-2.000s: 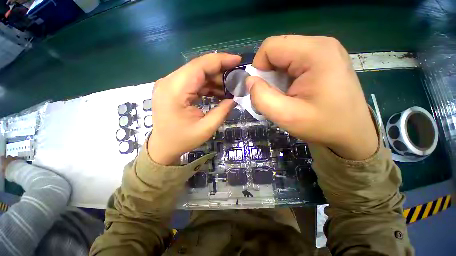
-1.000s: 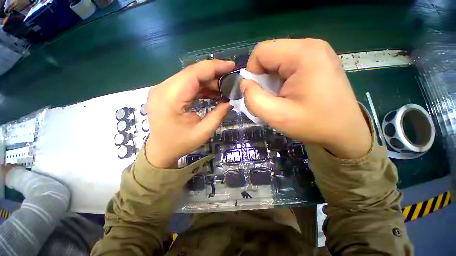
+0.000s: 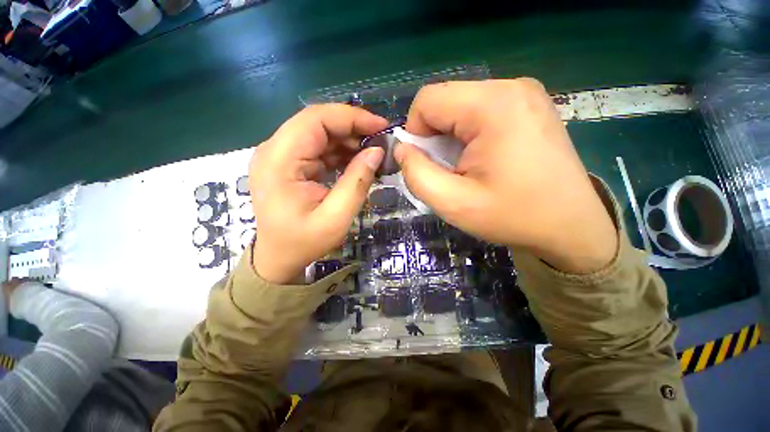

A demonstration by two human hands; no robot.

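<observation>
My left hand (image 3: 317, 190) holds a small dark round module (image 3: 387, 152) by its edge, with the thumb now on its face. My right hand (image 3: 498, 164) pinches a white backing strip (image 3: 432, 148) against the module's right side. Both hands are above the clear blister tray (image 3: 384, 342), whose pockets hold black modules (image 3: 394, 301). The fingers hide part of the module, so whether the pad is fully on it cannot be told.
Modules with grey round faces (image 3: 205, 213) lie in rows on the white sheet (image 3: 135, 245) at left. A roll of pads (image 3: 688, 217) stands at right beside a narrow white strip (image 3: 630, 196). A person's striped sleeve (image 3: 63, 325) is at lower left.
Both hands have shifted slightly left and down with the module. My left thumb has moved up onto the module's face, and the module looks more tilted.
</observation>
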